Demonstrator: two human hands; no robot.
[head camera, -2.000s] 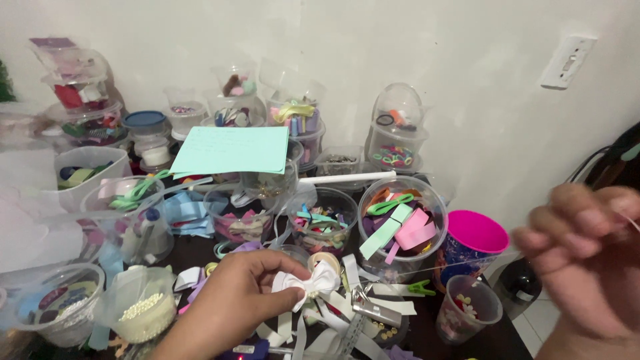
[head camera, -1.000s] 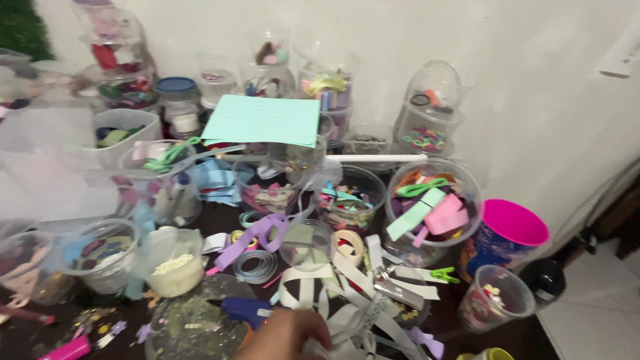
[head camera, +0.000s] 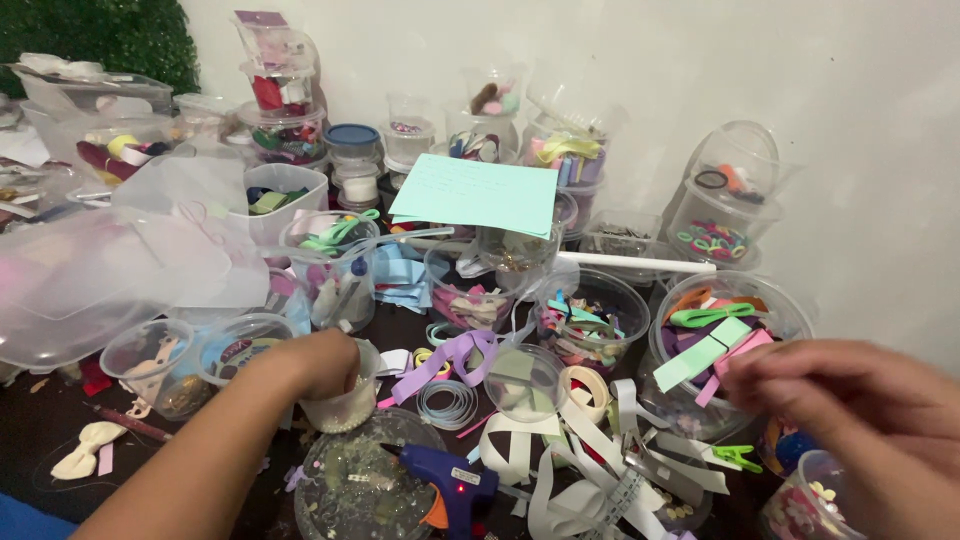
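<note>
My left hand (head camera: 322, 365) reaches down into a small clear tub of white pearl beads (head camera: 341, 412); its fingertips are hidden inside. My right hand (head camera: 840, 405) is raised at the right, in front of a round tub of ribbon pieces (head camera: 731, 330), thumb and fingers close together; whether it holds something fine cannot be told. A blue hot glue gun (head camera: 457, 480) with an orange trigger and a red light lies on a round, glue-spotted clear lid (head camera: 352, 476). A white fabric bow (head camera: 88, 448) lies at the left.
Loose white ribbon (head camera: 510, 450), a lilac ribbon (head camera: 450, 360) and a green clip (head camera: 737, 456) lie across the middle and right. Behind stand tubs of ribbons, a mint paper sheet (head camera: 480, 191) and a white rod (head camera: 637, 262). A clear plastic bag (head camera: 75, 277) bulges at the left.
My left hand, which held a white bow two seconds ago, has moved left into the bead tub. My right hand, out of view one second ago, is back in view. The view has shifted left.
</note>
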